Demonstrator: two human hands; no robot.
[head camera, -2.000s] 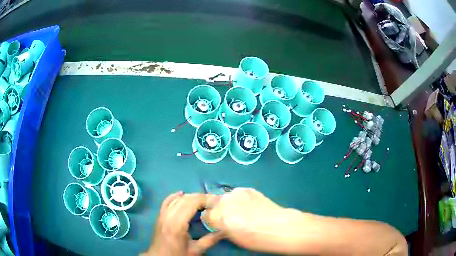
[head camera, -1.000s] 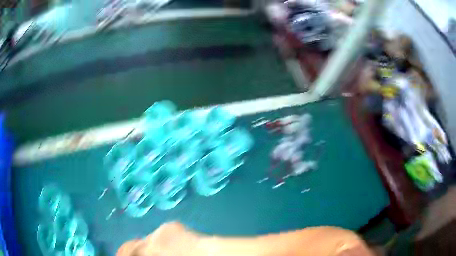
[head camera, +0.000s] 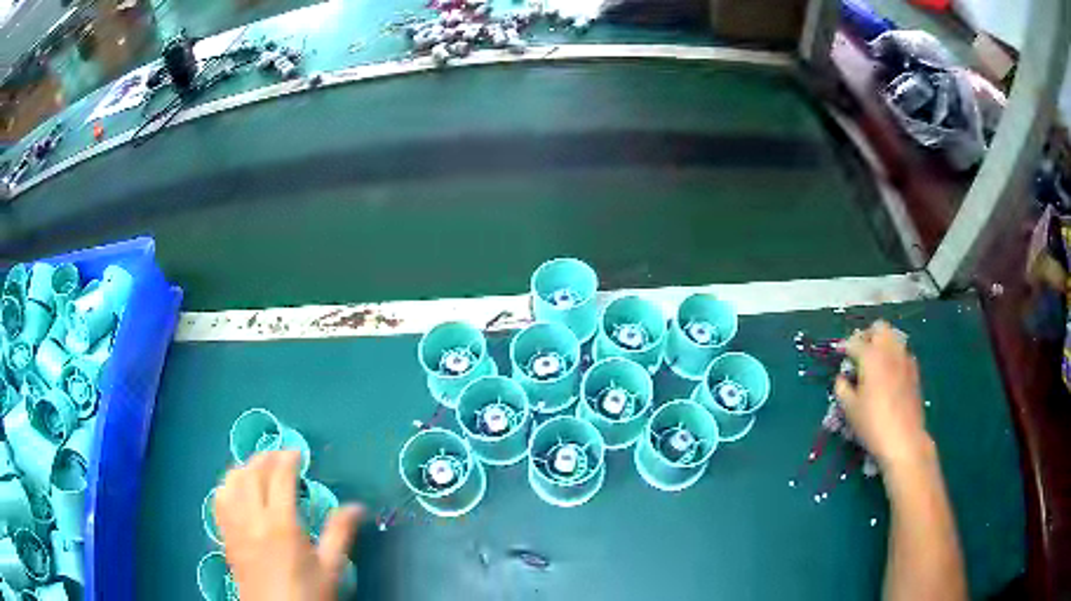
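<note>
My left hand (head camera: 276, 528) is over the group of teal housings (head camera: 261, 432) at lower left, fingers and thumb apart; it hides most of them. My right hand (head camera: 881, 393) is on the heap of small silver-grey motors (head camera: 836, 417) at right, fingers bent down; whether it grips one cannot be seen. Several teal housings (head camera: 566, 460) with pale motor centres stand upright, close together, in the middle. Red and dark leads trail from some. A small dark tool or part (head camera: 530, 558) lies on the mat near the front.
A blue bin (head camera: 139, 387) full of jumbled teal housings stands at the left edge. A worn whitish rail (head camera: 810, 296) runs behind the housings, with the dark green conveyor belt (head camera: 493, 176) beyond. A pale post (head camera: 1004, 159) rises at the right. More small parts (head camera: 458, 33) lie across the belt.
My hands were together at the front over a housing; now they are apart, left hand at the left housings, right hand at the motors. Another motor-fitted housing stands in the middle group. The view has shifted.
</note>
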